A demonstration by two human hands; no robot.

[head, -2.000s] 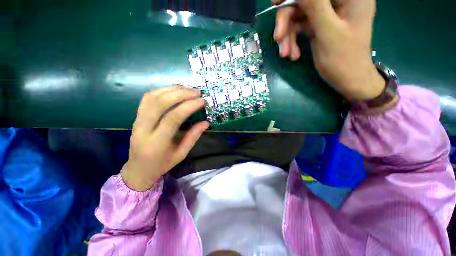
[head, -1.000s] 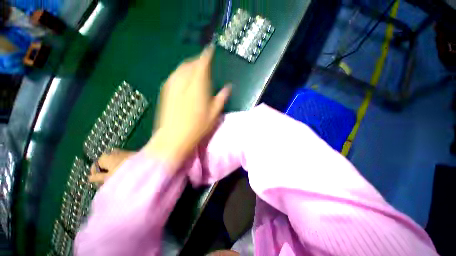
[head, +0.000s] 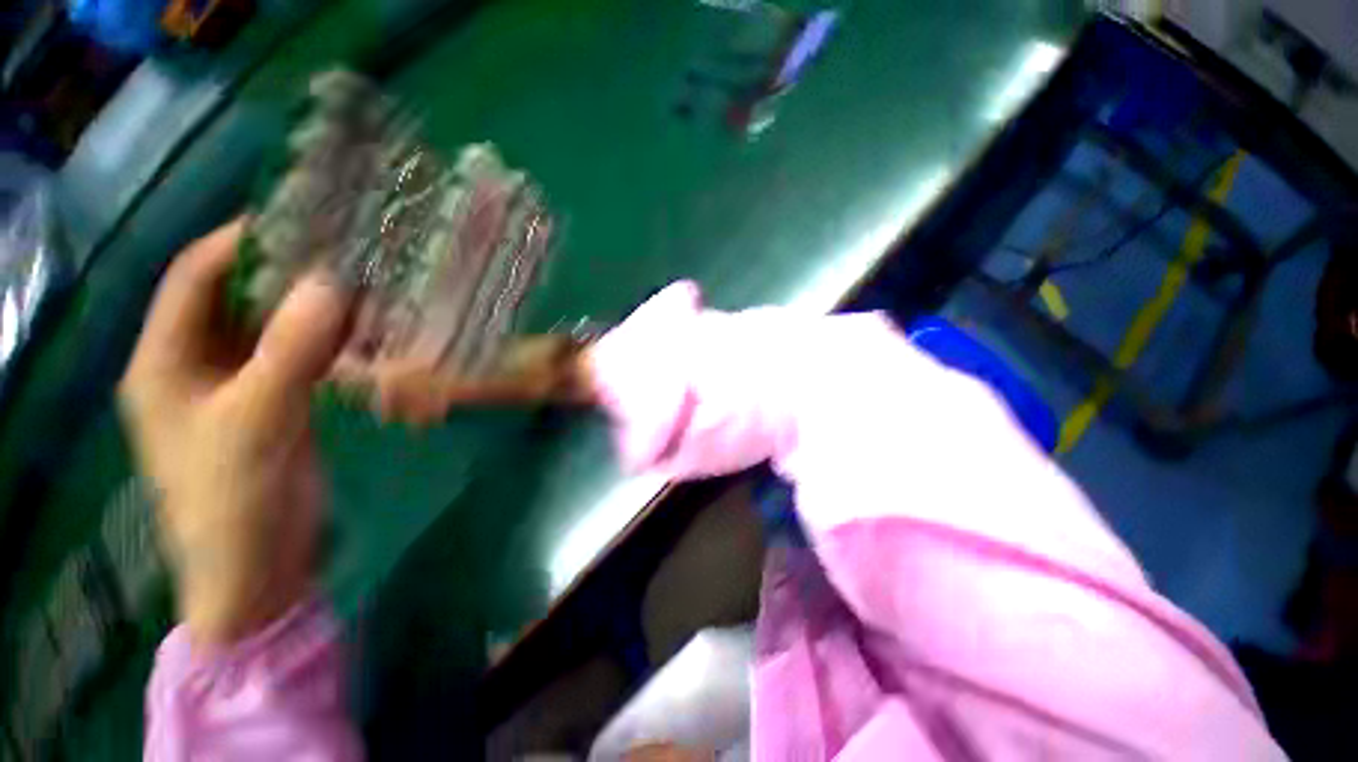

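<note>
Green-and-silver PCB panels, blurred by motion, are at the upper left; how many is unclear. My left hand grips their left edge, with the thumb on the near face and the fingers partly hidden behind. My right hand is blurred at their lower edge, with its fingers closed against it. Part of this hand is hidden by the panels. No tweezers can be made out in either hand.
Blurred panels lie at the lower left. A small blurred purplish-white item is on the green bench at the top. Beyond the bench edge are a blue stool or bin and a dark metal frame.
My left hand has come up from the lower left with the panels in its grip. My right hand has moved down and left to them. The view has shifted slightly.
</note>
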